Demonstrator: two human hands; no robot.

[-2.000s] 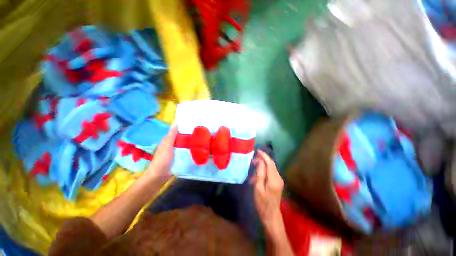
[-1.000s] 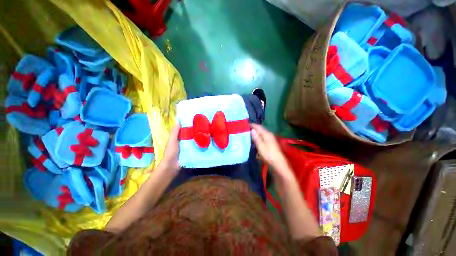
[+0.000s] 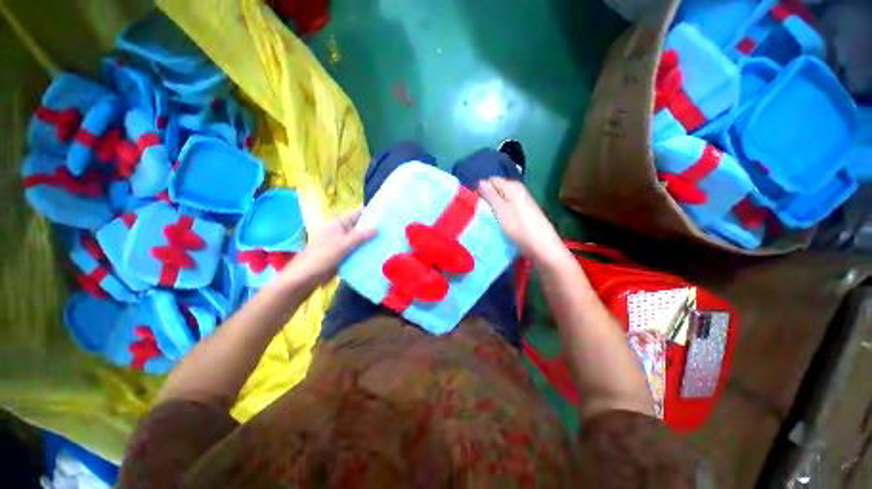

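A light blue plush gift-box piece lies over my lap with its fuzzy outer face up. It is turned so that its corners point up, down and sideways. A red ribbon band runs diagonally across it, with a puffy red bow at the centre. My left hand holds the left corner, fingers on the top face. My right hand holds the upper right edge near the ribbon's end. The parts of both hands under the piece are hidden.
A yellow sack full of pieces is at left. A brown carton heaped with pieces is at upper right. A red stool by my right arm holds a glittery phone, a dotted white card and a patterned packet.
The piece has turned from square-on to diagonal, its ribbon now slanting up to the right. My right hand has moved up along its edge. The view has shifted slightly.
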